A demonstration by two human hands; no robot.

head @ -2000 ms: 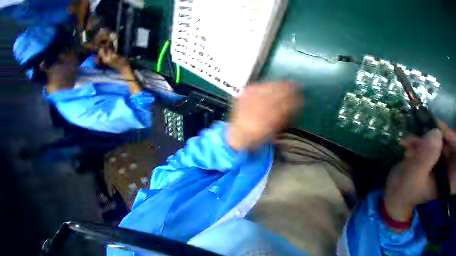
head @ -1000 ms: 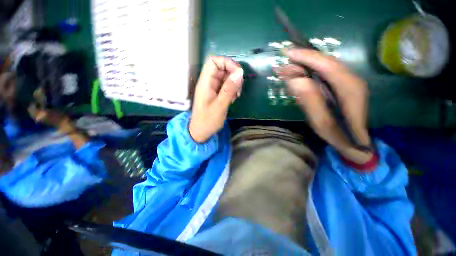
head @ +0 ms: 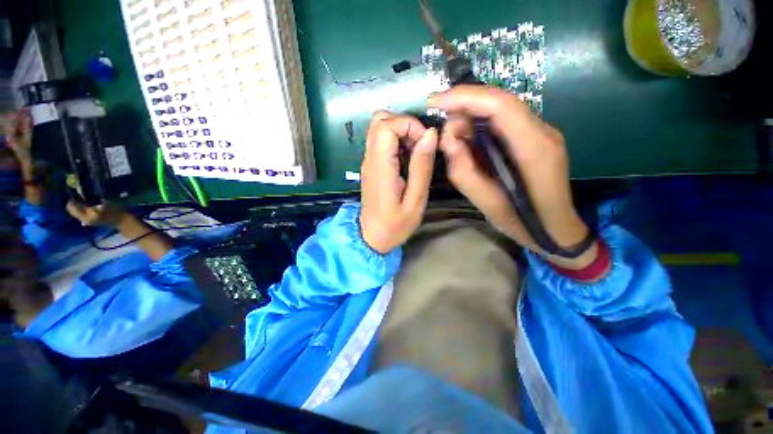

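My right hand [head: 508, 153] holds the soldering iron [head: 458, 71] like a pen, its shaft pointing up and away over the panel. The PCB panel [head: 513, 52] of small green-and-silver boards lies on the green mat, partly hidden by my right hand. My left hand [head: 397, 178] has thumb and forefinger pinched beside the fingertips of my right hand. A small dark component [head: 430, 122] seems to be at the left fingertips, mostly hidden. Another dark component [head: 401, 66] sits at the panel's upper left edge.
A white component tray [head: 229, 93] stands at the left, and solder wire [head: 356, 81] lies beside it. A yellow-rimmed solder dross tin [head: 644, 38] is at the upper right. A green cable [head: 161, 174] and a coworker in a blue smock [head: 110, 297] are at the left.
The view has swung right, then forward over the bench. My left hand has come up against my right fingertips. The iron, held throughout, now points over the panel's left part.
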